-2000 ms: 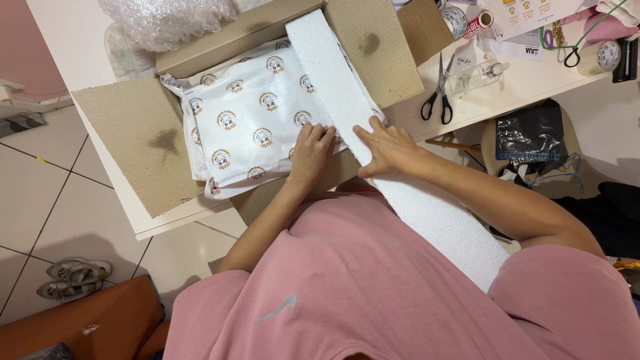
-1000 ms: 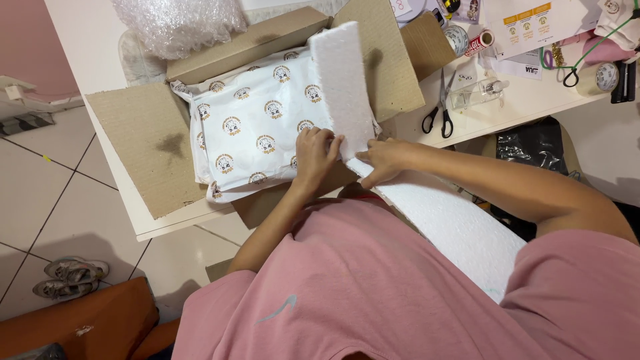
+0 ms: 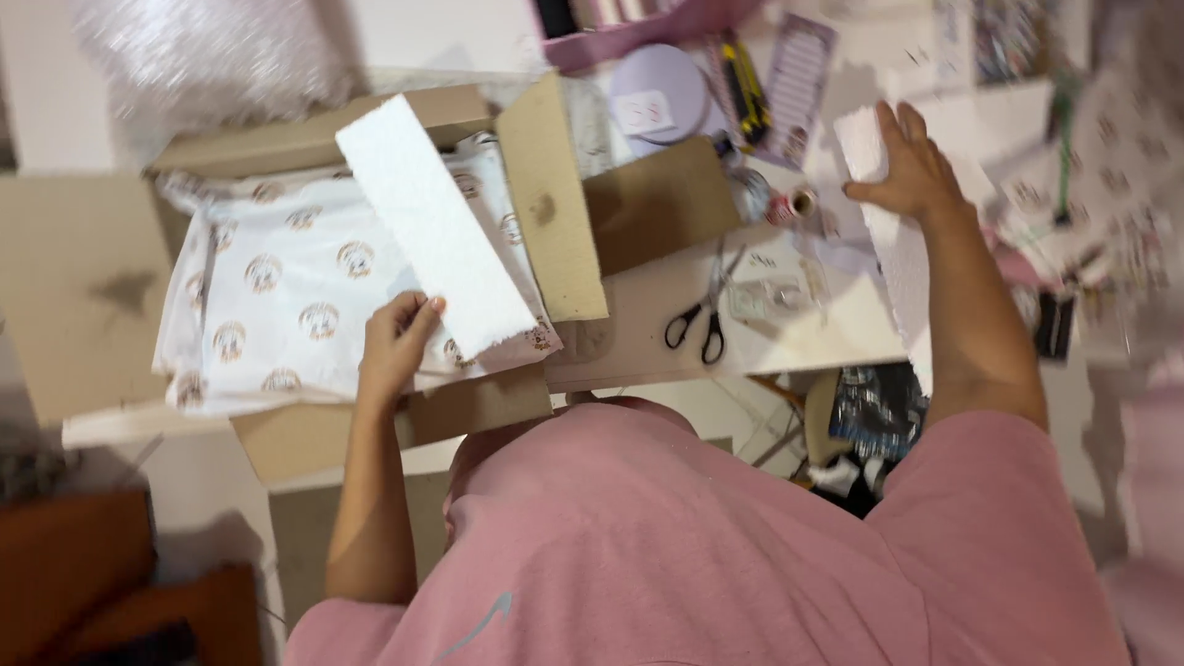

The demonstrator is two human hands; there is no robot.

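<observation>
My left hand [image 3: 398, 338] pinches the lower edge of a short white foam strip [image 3: 435, 227], which lies slantwise over a white printed mailer bag [image 3: 287, 287]. The bag rests in an open cardboard box [image 3: 555, 213]. Out to the right, my right hand [image 3: 911, 166] grips the upper end of a longer white foam piece [image 3: 897, 268], held over the table's right part; my forearm hides some of it. Black-handled scissors [image 3: 701, 319] lie on the table between box and right arm.
Bubble wrap [image 3: 213, 55] stands behind the box. Right of the box are a lilac round object [image 3: 661, 92], a yellow and black utility knife [image 3: 743, 92] and a red tape roll [image 3: 789, 205]. Below the table edge, a chair bears a black plastic bag [image 3: 879, 407].
The foam, one long strip held by both hands before, is now in two separate pieces. My right hand has moved far right with the longer one. The view has shifted right.
</observation>
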